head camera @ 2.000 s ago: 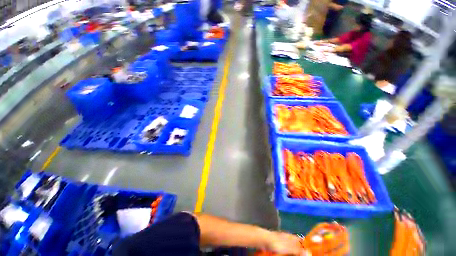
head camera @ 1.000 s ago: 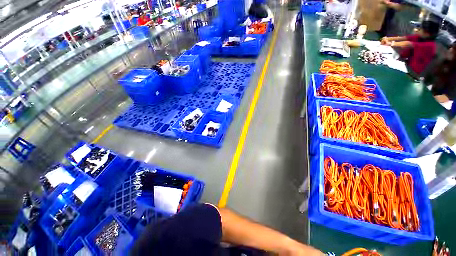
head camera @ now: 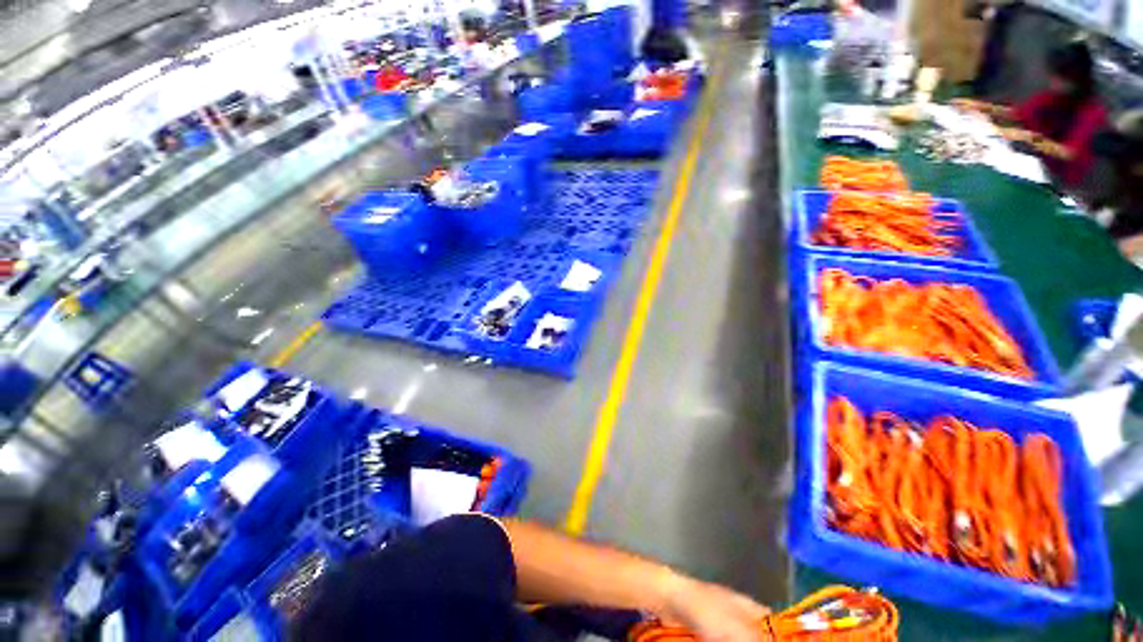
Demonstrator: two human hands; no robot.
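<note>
My left hand [head camera: 721,612] is at the bottom edge, partly cut off, at the end of a bare forearm and dark sleeve. It is closed around an orange cable coil [head camera: 846,615]; looped cable shows on both sides of the hand. Small pale and dark bits show among the loops on its right. The fingers are blurred and mostly hidden. My right hand is not in view. The nearest blue bin [head camera: 953,605] holds several orange coils [head camera: 934,489] side by side, just beyond the held coil.
More blue bins [head camera: 921,374] of orange coils line the green bench [head camera: 1003,226], with a loose coil pile [head camera: 862,173] beyond. A person in red [head camera: 1065,126] sits across the bench. Left, bins stand on a blue pallet [head camera: 414,295] beyond the yellow line [head camera: 639,314].
The held coil, mostly cut off a second ago, shows more at the bottom edge with my left hand around it. The view has shifted slightly, moving the bins right.
</note>
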